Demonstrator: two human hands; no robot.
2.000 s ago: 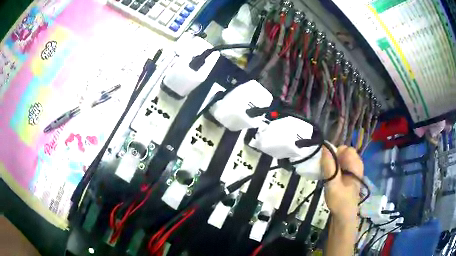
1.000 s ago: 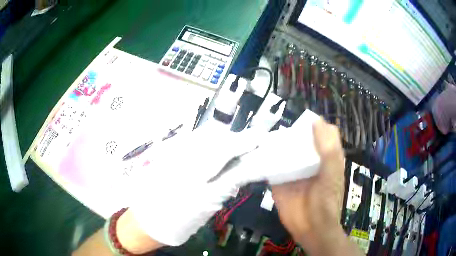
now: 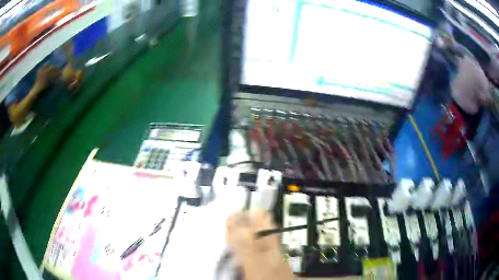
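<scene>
The view is blurred. Several white power adapters stand at the left end of the black test panel, with dark plugs at their tops. My right hand, bare, is just below the rightmost of these, its fingertips at the adapter's lower part. A thin black test lead runs from across this hand to the right over the socket strips. My left hand, in a white glove, is beside it on the left, over the sheet's edge and below the adapters. Its fingers blend into the white shapes; any grip is hidden.
A printed sheet with a pen and a calculator lie on the left. Behind the panel are a cable row and a monitor. More adapters stand right. A person's arms show far left, another person right.
The view has swung up and right, showing more monitor and panel. My hands, previously together around a white adapter in front of the panel, are now lower, by the left adapters.
</scene>
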